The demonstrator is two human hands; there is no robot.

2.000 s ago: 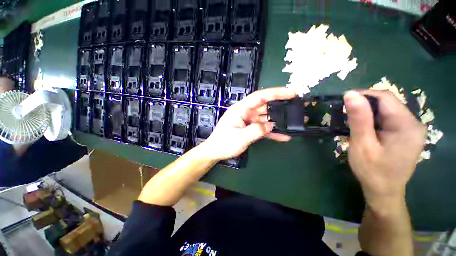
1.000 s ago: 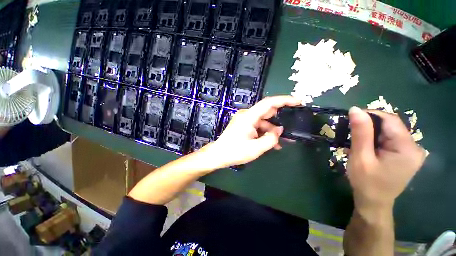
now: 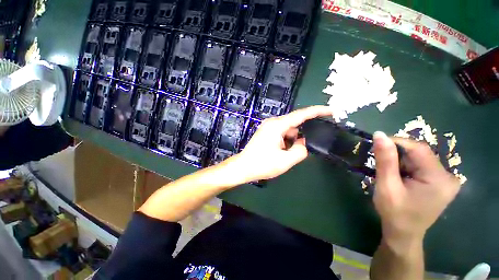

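Note:
A narrow black plastic housing (image 3: 342, 145) is held between both hands over the green bench, its right end tilted slightly down in the picture. My left hand (image 3: 279, 142) grips its left end, fingertips at the upper and lower edges. My right hand (image 3: 410, 180) holds its right end, with the thumb lying on top. The right end is hidden by the thumb and fingers. A light speck shows at the housing's window. A glossy black tray (image 3: 189, 94) with rows of pocketed housings lies left of the hands. One front-row pocket looks darker than the others.
A dense white scrap pile (image 3: 361, 85) lies beyond the housing. A mixed cream and black pile (image 3: 421, 131) lies beside my right hand. A dark slab (image 3: 480, 76) is at upper right. A white fan (image 3: 33, 93) is at the left edge, an open cardboard box (image 3: 106, 183) below the bench.
The housing's right end has tilted lower, and my right hand has shifted slightly down and left. Both hands still hold it. The view has shifted, showing more of the lettered tape.

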